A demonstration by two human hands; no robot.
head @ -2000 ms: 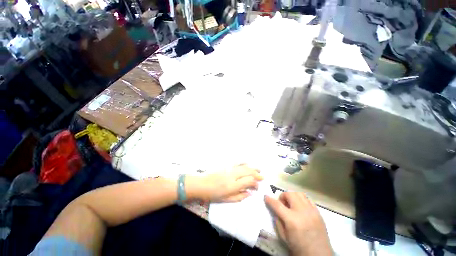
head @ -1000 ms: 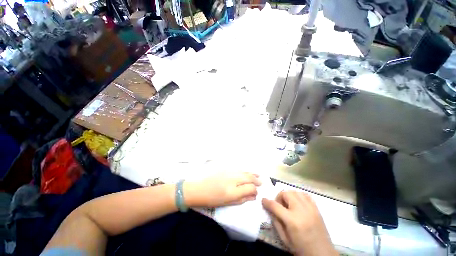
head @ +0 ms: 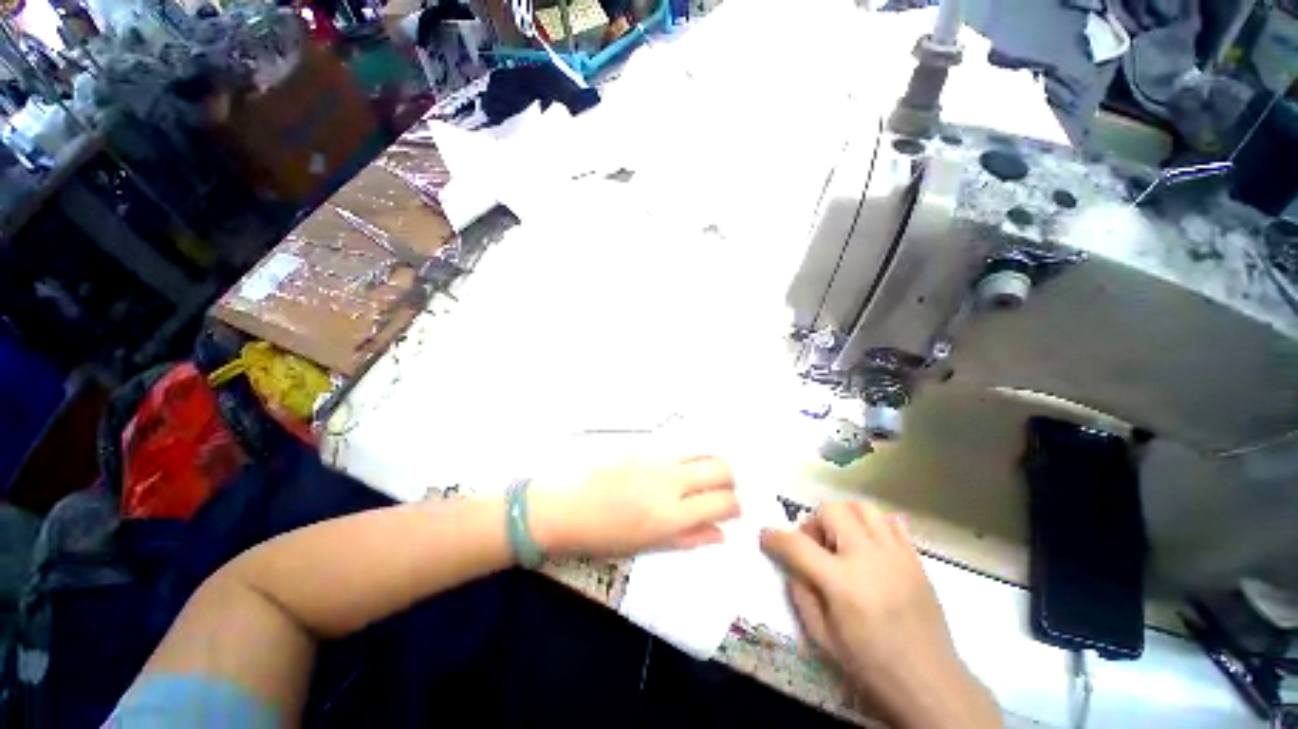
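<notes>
A white cut piece (head: 683, 595) lies over the front edge of the white sewing table, washed out against the tabletop. My left hand (head: 641, 509) lies flat on the white cloth with its fingers pointing right. My right hand (head: 861, 584) is just right of it, thumb and fingertips together at the cloth's right side; whether cloth is pinched there cannot be told. The presser foot and needle area (head: 843, 403) of the sewing machine (head: 1125, 328) is beyond my fingertips, and no hand touches it.
A black smartphone (head: 1086, 538) with a white cable lies on the machine bed at right. A large white garment bundle (head: 712, 128) lies behind the needle. Cardboard in plastic film (head: 335, 271) is at the left end, with yellow (head: 285, 382) and red (head: 178, 444) bags beside it.
The head view has shifted a little. The white piece's hanging part shows smaller and more of the table's front edge shows between it and my right hand. Both hands stay close together.
</notes>
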